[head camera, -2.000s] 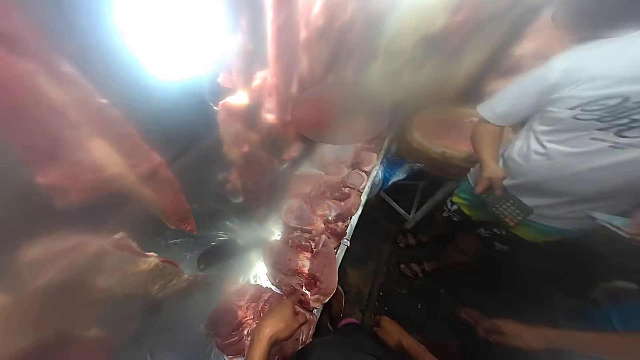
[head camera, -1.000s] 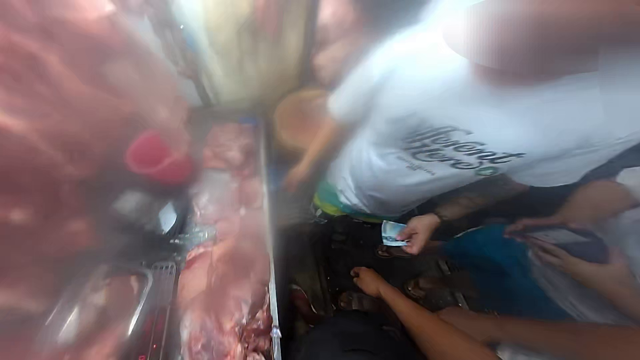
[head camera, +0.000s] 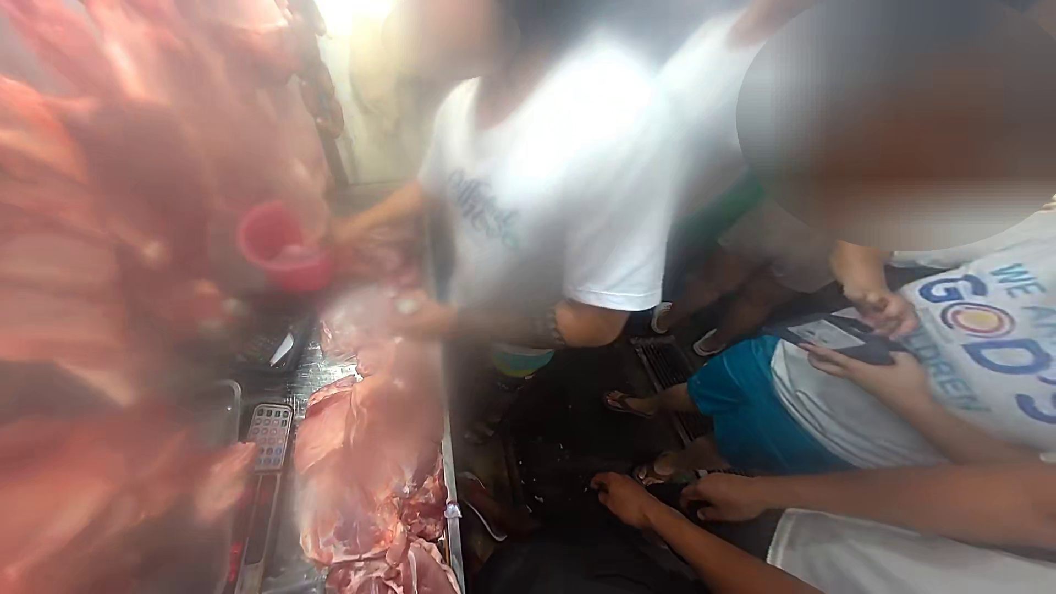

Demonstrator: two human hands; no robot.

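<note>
My right hand (head camera: 624, 500) reaches in from the bottom, over the dark floor and right of the metal-edged counter (head camera: 452, 511). Its fingers are loosely bent and a little apart, with nothing visible in them. Another person's hand (head camera: 726, 497) is just to its right. My left hand is out of the frame. Raw meat cuts (head camera: 355, 462) lie along the counter, with a digital scale's keypad (head camera: 271, 437) on their left. A pink plastic container (head camera: 289, 252) is farther back, near the hands of a person in a white shirt (head camera: 569, 181).
Large pieces of raw meat (head camera: 157, 206), blurred, fill the left side. A person at right in a printed white shirt (head camera: 982, 330) holds a dark wallet (head camera: 850, 340) or similar flat item. Sandalled feet (head camera: 631, 404) stand on the dark floor.
My left hand, on the meat two seconds ago, is out of view. The view has swung considerably. The person in white now leans over the counter, arms extended towards the meat and pink container.
</note>
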